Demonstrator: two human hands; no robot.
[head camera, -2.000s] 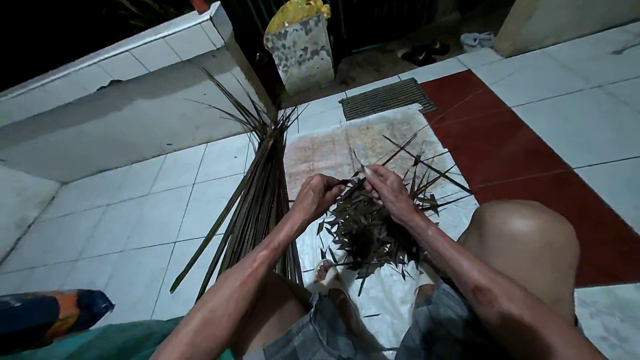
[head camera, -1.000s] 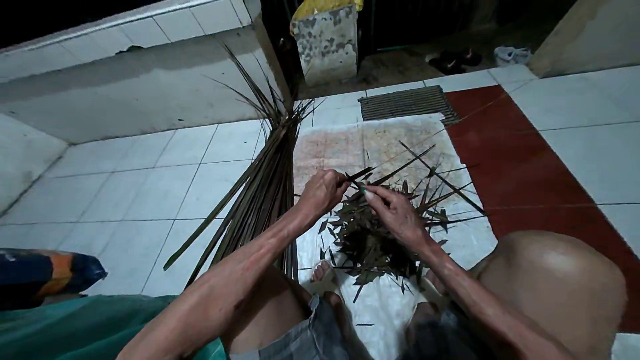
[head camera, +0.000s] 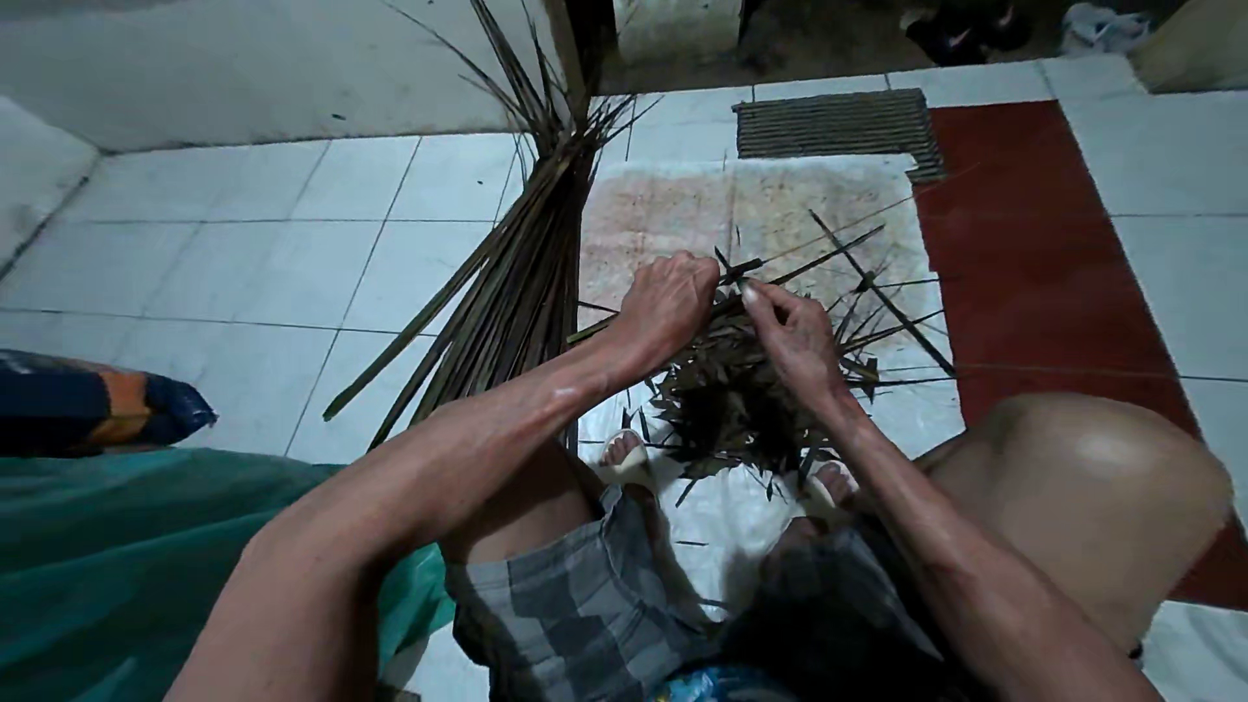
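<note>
My left hand (head camera: 673, 297) is closed on a dark strip of palm leaf (head camera: 746, 268) above the white sheet. Just right of it, my right hand (head camera: 795, 336) pinches at the same strip with thumb and forefinger; whether a small tool is between its fingers, I cannot tell. Beneath both hands lies a heap of dark leaf pieces (head camera: 731, 405), with long thin strips (head camera: 887, 302) crossing at its right. A large bundle of long palm leaves (head camera: 531, 263) lies to the left of my left hand, partly behind my forearm.
A stained white sheet (head camera: 663, 205) lies on white floor tiles, beside a red mat (head camera: 1033, 244) and a ribbed grey mat (head camera: 838, 122). A low wall (head camera: 244, 68) stands at the back left. Shoes (head camera: 965, 34) are at the back right; a dark blue and orange bag (head camera: 107, 405) is at left.
Both hands stay close together over the heap, with small finger movements at the strip. The view has tilted down and turned somewhat left.
</note>
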